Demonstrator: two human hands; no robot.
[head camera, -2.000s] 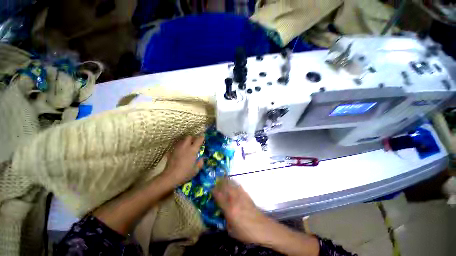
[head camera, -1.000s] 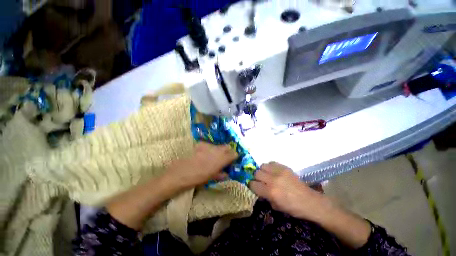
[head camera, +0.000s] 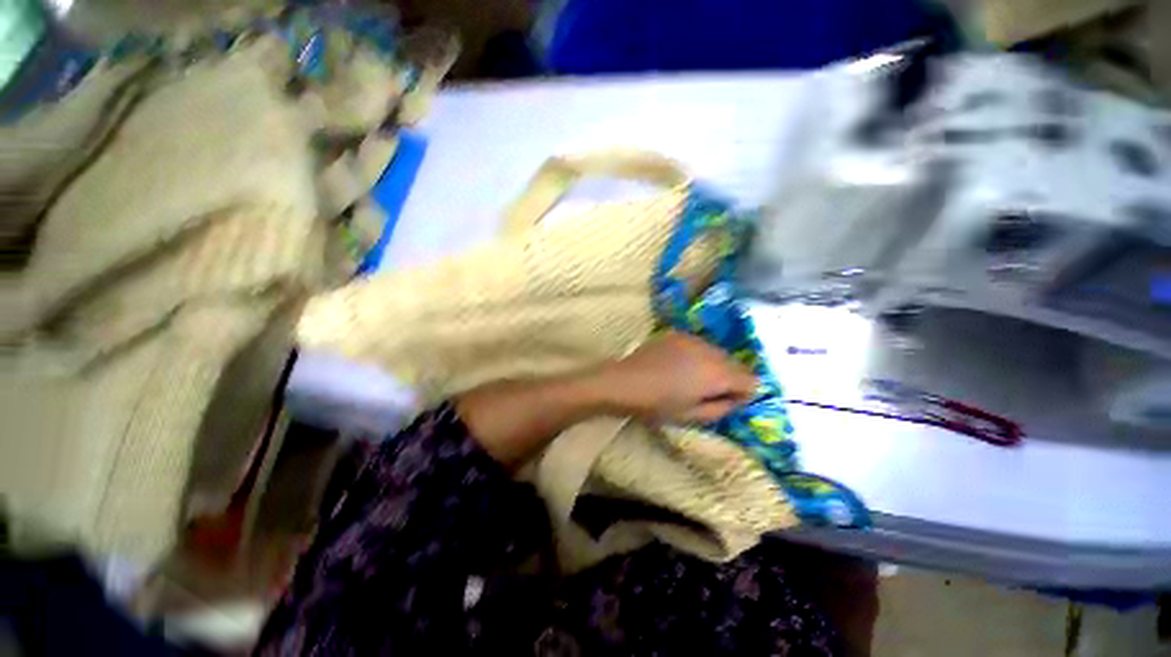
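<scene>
The cream woven bag (head camera: 514, 302) lies on the white table left of the sewing machine head, blurred by motion. Its teal flowered lining (head camera: 768, 430) is turned out along the right side, from the machine head down to the table's front edge. A cream handle (head camera: 616, 164) loops up at the back of the bag. My left hand (head camera: 693, 379) has its fingers closed on the lining edge, at the middle of the bag's right side. My right hand is not visible. The bag's lower part folds over the front edge above my lap.
The white sewing machine (head camera: 886, 180) stands at right, strongly blurred. Red-handled thread snips (head camera: 976, 421) lie on its bed, right of the lining. A heap of cream bags (head camera: 167, 257) with teal bits fills the left. A blue thing (head camera: 397, 193) shows at the table's left edge.
The view has swung left. The bag now lies farther from the needle area, with its lining spread towards the front edge. My right hand has left the lining and gone out of sight.
</scene>
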